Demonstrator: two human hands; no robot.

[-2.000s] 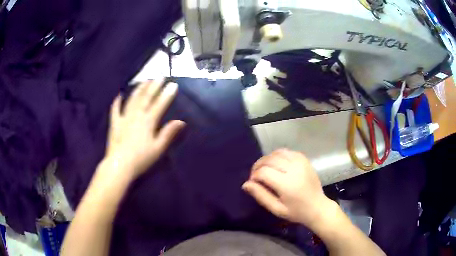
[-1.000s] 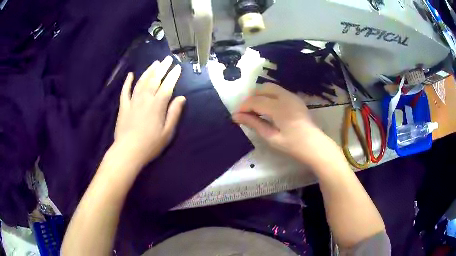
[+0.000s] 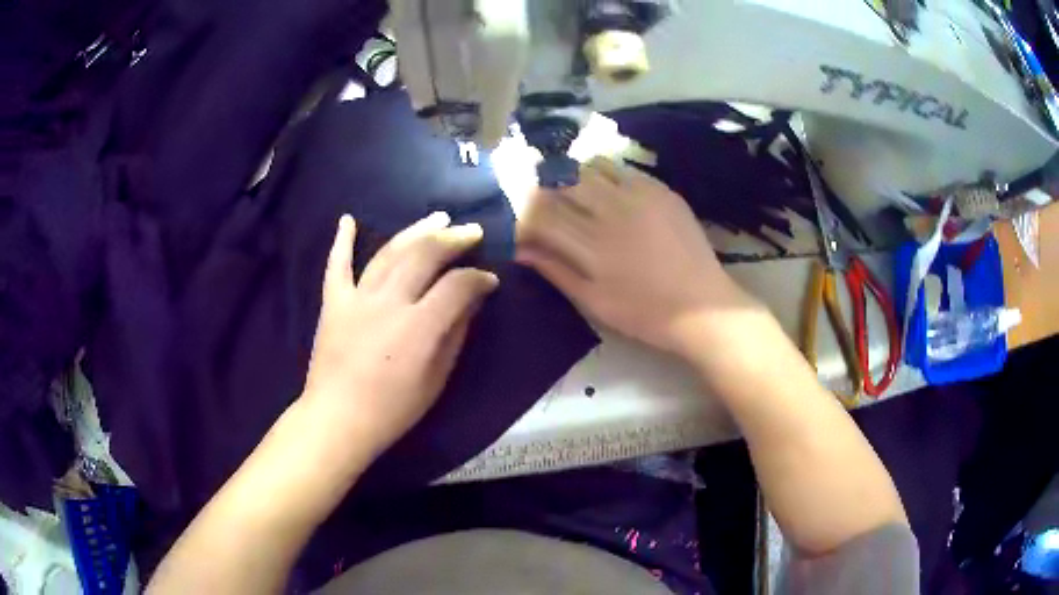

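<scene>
A dark purple garment panel lies over the white machine bed, its upper part under the lit presser foot. My left hand rests on the panel below and left of the foot, fingers bent and a little apart. My right hand is at the panel's right edge, just below the small dark block. Its fingertips are blurred and touch the edge; whether they pinch the cloth is unclear. The white sewing machine stands above both hands.
Dark fabric strips lie right of the needle. Scissors and a blue tray with a clear bottle are at the right. A ruler tape runs along the front edge. A blue plastic basket is at lower left.
The panel was turned and shifted after the earliest frame, baring the ruler tape. Since then my left hand has moved down and right, and my right hand slightly up and left, nearer the foot.
</scene>
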